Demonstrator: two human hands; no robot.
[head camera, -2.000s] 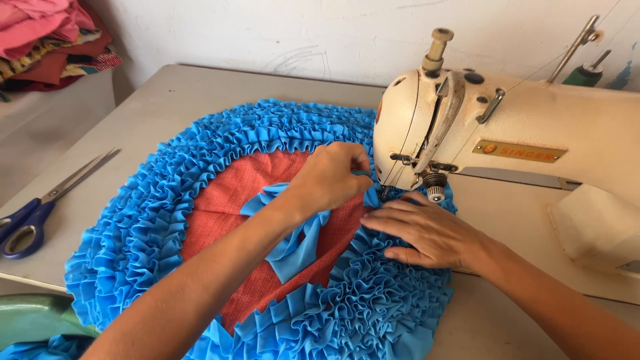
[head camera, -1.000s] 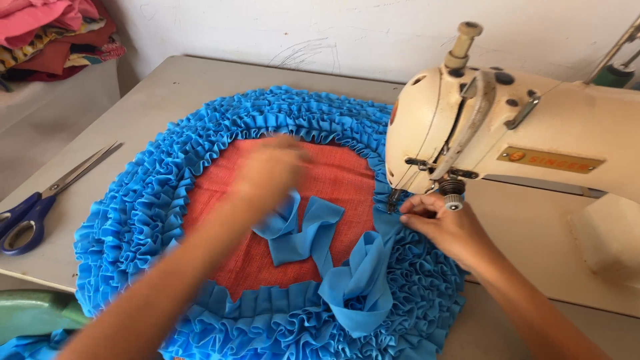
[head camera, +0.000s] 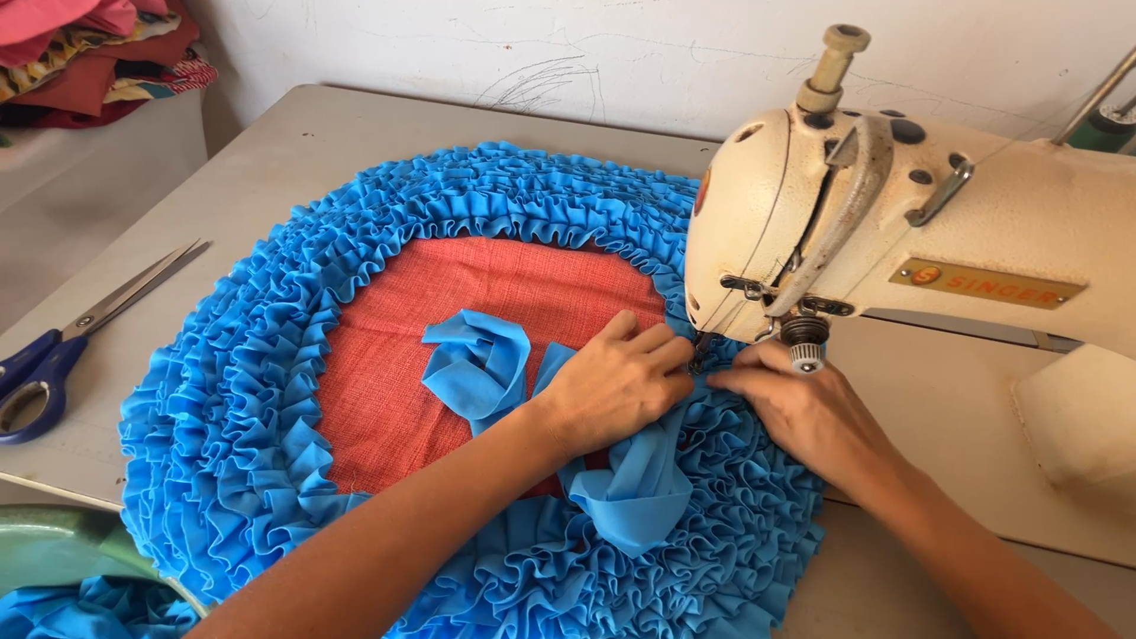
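Note:
A round piece with a red woven fabric base and rings of blue ruffles lies under the head of a cream Singer sewing machine. My left hand is closed on a loose blue fabric strip just left of the presser foot; the strip's twisted slack rests on the red base and the lower ruffles. My right hand pinches the blue fabric right of the foot, beneath the thread tension dial. The fingertips of both hands are partly hidden.
Scissors with blue handles lie on the grey table at the left. A green basin with blue fabric stands at the lower left. Folded cloths are piled at the upper left. The wall runs behind the table.
My left hand has come from over the red base, where it was blurred a second ago, back to the presser foot. My right hand stays beside the foot. The loose strip lies differently.

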